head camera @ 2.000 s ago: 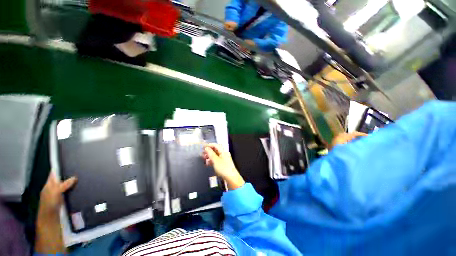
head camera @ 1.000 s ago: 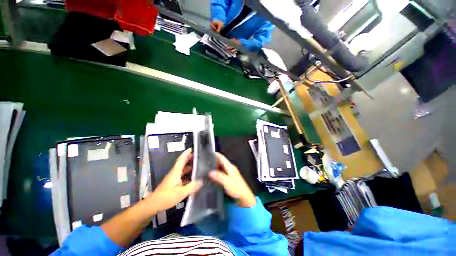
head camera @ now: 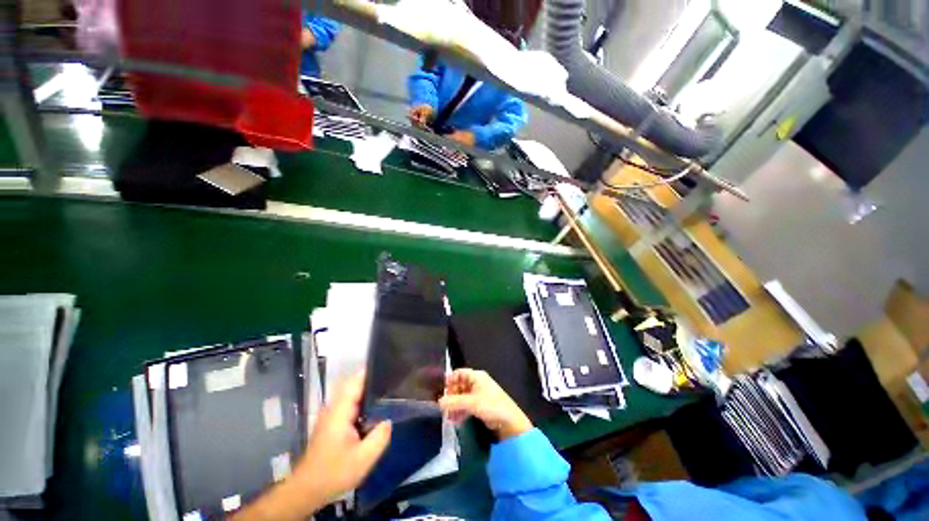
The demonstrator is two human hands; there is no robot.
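Note:
A dark, glossy tablet back cover (head camera: pixel 407 341) is held tilted above the middle stack, its plain face showing reflections. My left hand (head camera: pixel 341 448) grips its lower left edge. My right hand (head camera: pixel 481 399) holds its right edge near the lower corner. White separator sheets (head camera: pixel 346 310) stick out behind it. A stack to the left has a cover (head camera: pixel 234 422) on top, inner face up with white patches. Another stack to the right also has a patched cover (head camera: pixel 579 336) on top. What lies directly under the held cover is mostly hidden.
A black mat (head camera: pixel 496 351) lies between the middle and right stacks. Pale sheets (head camera: pixel 25 387) are at the far left. A pale rail (head camera: pixel 407 232) crosses the green bench. Beyond it are red bins (head camera: pixel 275 117), a black pile and a person in blue. Loose items lie at the right bench end.
The held piece has turned from nearly edge-on to showing its dark broad face. My right hand has shifted to its right edge. The view has tilted up, and the blue sleeve at lower right shows less.

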